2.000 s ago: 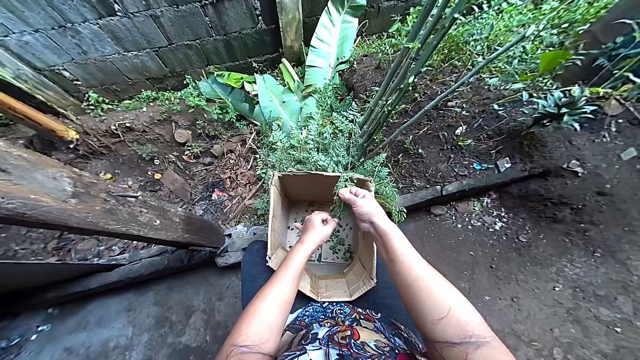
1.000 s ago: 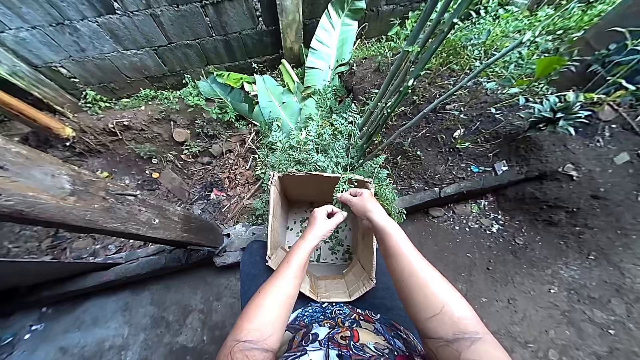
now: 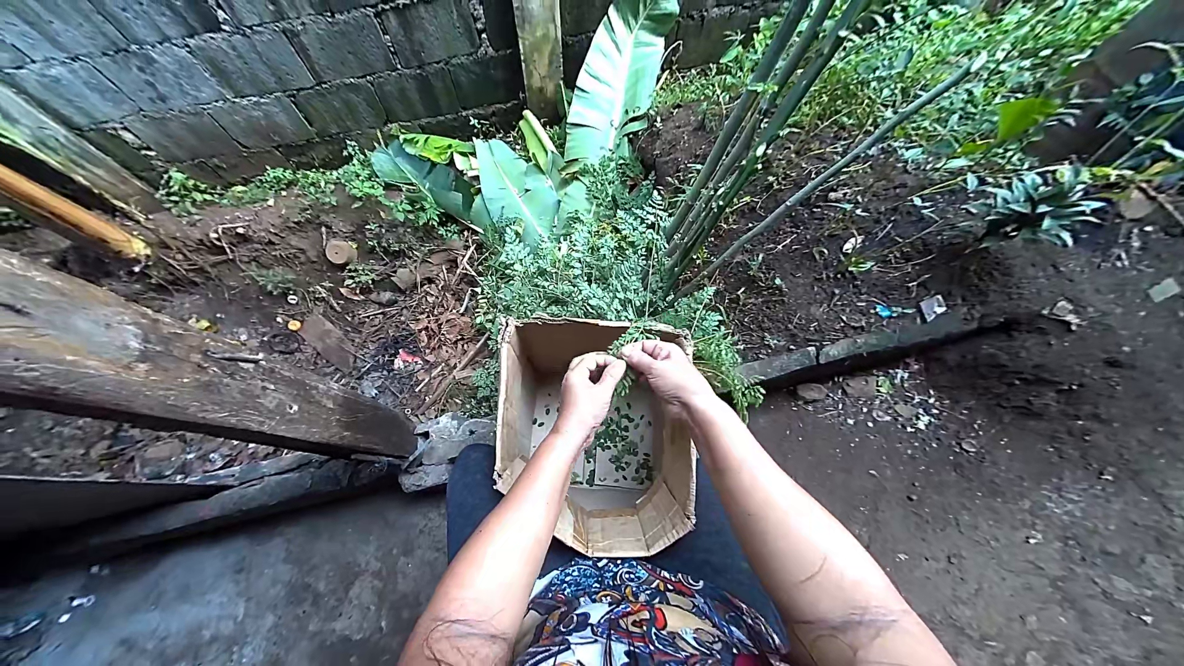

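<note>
A cardboard box [image 3: 624, 535] with an open top rests on my lap, with small loose green leaflets [image 3: 622, 444] scattered over its bottom. Over the box's far part, my right hand [image 3: 661, 370] pinches a small-leaved green sprig [image 3: 631, 339]. Close against it on the left, my left hand [image 3: 592, 388] has thumb and forefinger together at the sprig's leaves; whether a leaflet is between them is too small to tell. A heap of leafy green branches [image 3: 583, 268] lies just beyond the box and along its right side.
A weathered wooden beam [image 3: 185, 361] slants in from the left. Behind the heap stand broad-leaved plants [image 3: 518, 190] and long green stems [image 3: 740, 139], with a concrete block wall [image 3: 277, 74] at the back. A low curb [image 3: 860, 347] runs to the right.
My left hand was lower over the box two seconds ago; it has moved up to the sprig beside my right hand. My right hand has stayed near the box's far edge.
</note>
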